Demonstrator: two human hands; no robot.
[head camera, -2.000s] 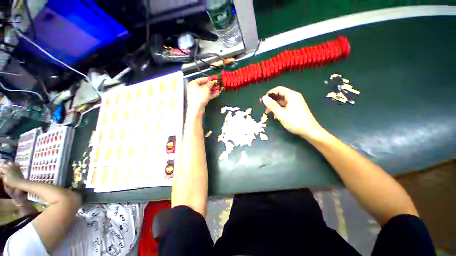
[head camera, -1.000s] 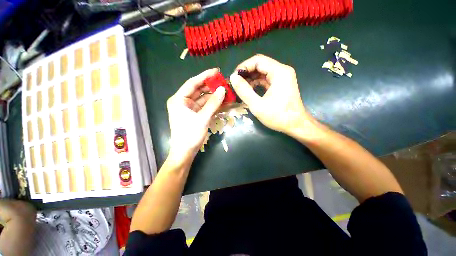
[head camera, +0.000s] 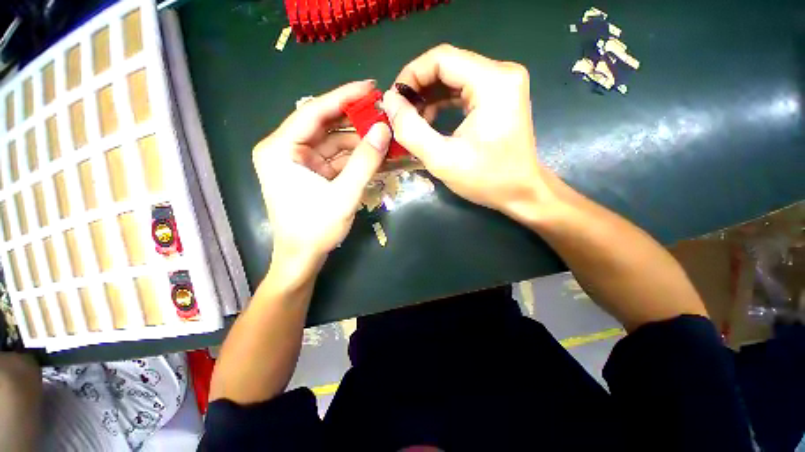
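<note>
My left hand (head camera: 313, 168) holds a red housing (head camera: 365, 113) between thumb and fingers. My right hand (head camera: 472, 128) pinches a small black piece (head camera: 408, 93) close against the housing's right side; whether it touches is hard to tell. A pile of small cream pieces (head camera: 388, 190) lies below, partly hidden by my hands. A ribbed row of red housings (head camera: 340, 18) stands at the top, cut off by the picture's edge. The white pocket tray (head camera: 205, 265) at left holds two red and black units with gold centres (head camera: 166, 232) in its right column.
A small cluster of cream and dark pieces (head camera: 604, 55) lies at upper right on the dark green bench (head camera: 697, 132). A single cream piece (head camera: 282, 38) lies by the row. Another person's patterned clothing (head camera: 132, 397) shows at lower left. A brown carton (head camera: 741, 274) stands at right.
My left hand has left the row with a red housing and brought it to my right hand above the cream pile. The view has shifted, so the row and tray sit nearer the picture's edges.
</note>
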